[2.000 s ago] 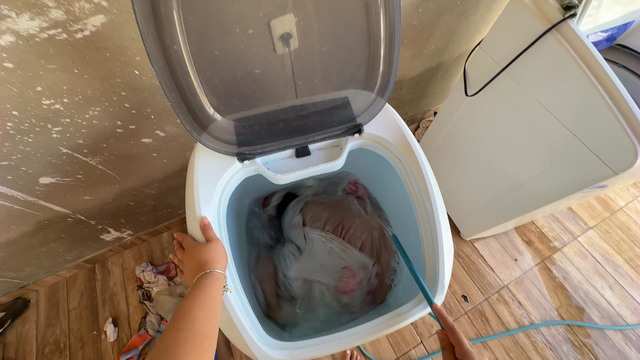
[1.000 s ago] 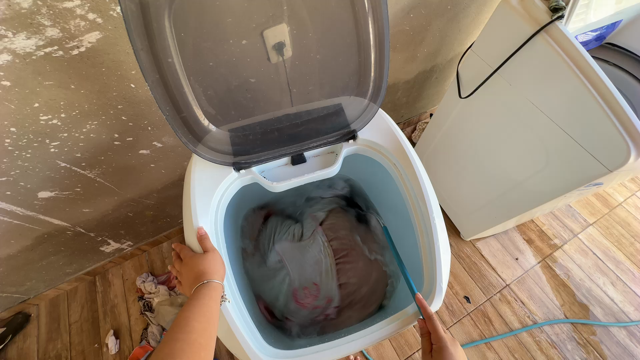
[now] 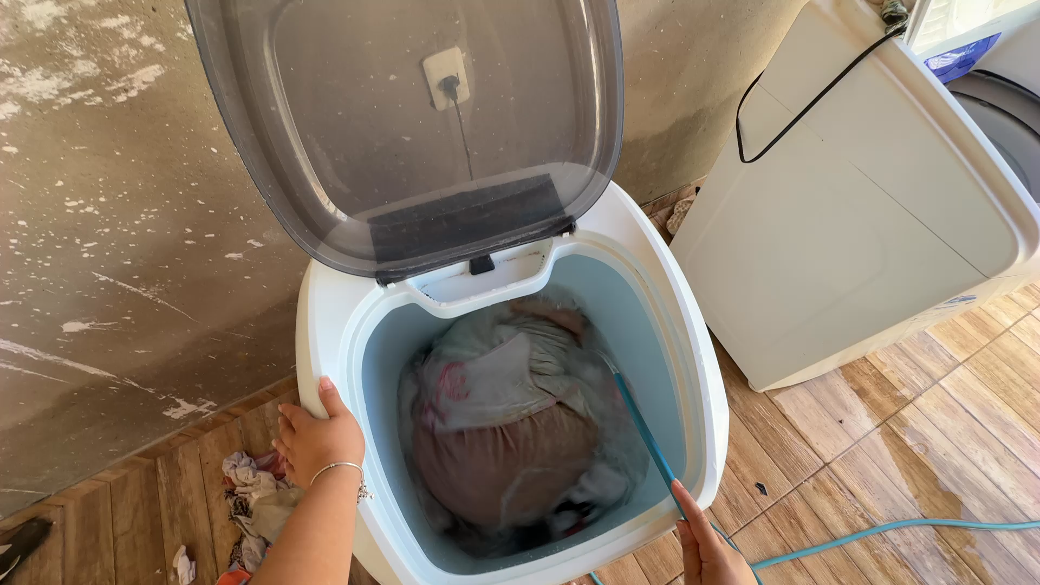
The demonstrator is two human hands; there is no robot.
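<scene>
The top-loading washing machine (image 3: 715, 422) stands with its smoky see-through lid (image 3: 357, 106) raised. Wet clothes (image 3: 504, 455), brown and whitish with a pink print, lie in cloudy water inside the blue tub. My left hand (image 3: 321, 443) rests on the machine's left rim, thumb on top and fingers spread down the outer side. At the lower right, my right hand (image 3: 703, 540) grips a blue-green hose (image 3: 646, 426) over the rim. The hose's far end reaches the water beside the clothes.
A second white machine (image 3: 845, 203) with a black cord (image 3: 821, 93) stands at the right. Loose cloths (image 3: 260, 504) lie on the wood-look floor at the lower left. More hose (image 3: 877, 528) runs over wet floor at the right. A plug sits in a wall socket (image 3: 445, 79).
The clothes have turned in the tub; the pink print, low in the load one second ago, is now at its upper left. Both hands keep their holds.
</scene>
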